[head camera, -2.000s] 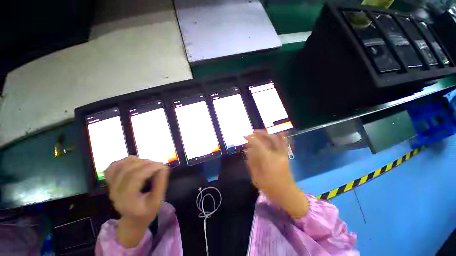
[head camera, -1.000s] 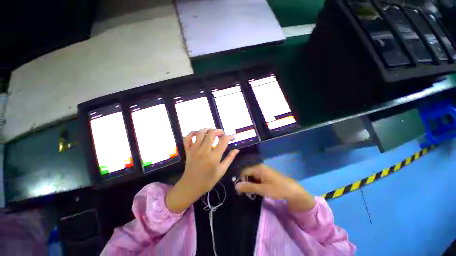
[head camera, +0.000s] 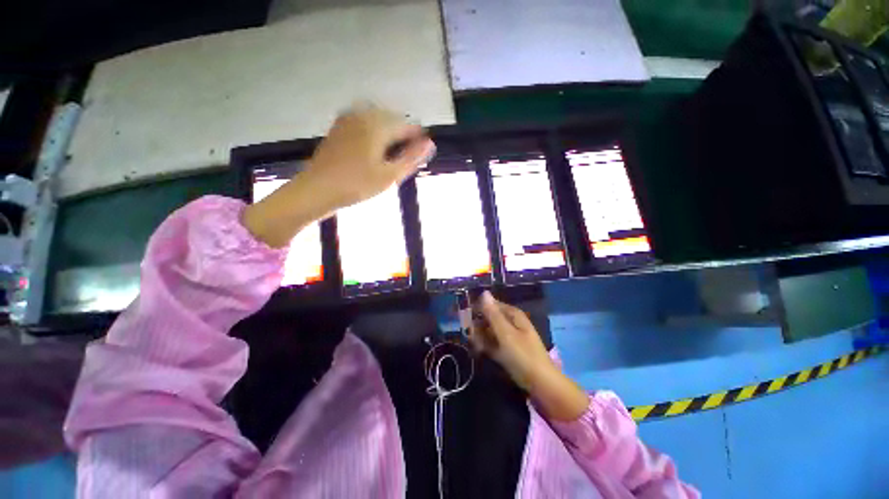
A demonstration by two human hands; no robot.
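Observation:
Five smartphones with bright white screens lie in a black phone tray (head camera: 444, 143). My left hand (head camera: 366, 161) is raised over the second and third phones, its fingers curled near the top edge of the third phone (head camera: 453, 229). It is blurred, and I cannot tell whether it holds anything. My right hand (head camera: 507, 341) pinches a small silver-white test plug (head camera: 466, 314) at the bottom edge of the third phone. Whether the plug is inserted is unclear. A thin white looped cord (head camera: 441, 390) hangs at my lap. My left arm hides part of the leftmost phone.
A cream board (head camera: 263, 93) and a pale grey board (head camera: 541, 44) lie behind the tray. A thick black block of dark phones (head camera: 848, 107) stands at the right. A white power strip (head camera: 44, 210) is at far left. Yellow-black tape (head camera: 760, 395) crosses the blue floor.
My left hand has moved from the lower edge of the middle phones up to their top side. My right hand has brought the plug to the third phone's bottom edge. The view has shifted.

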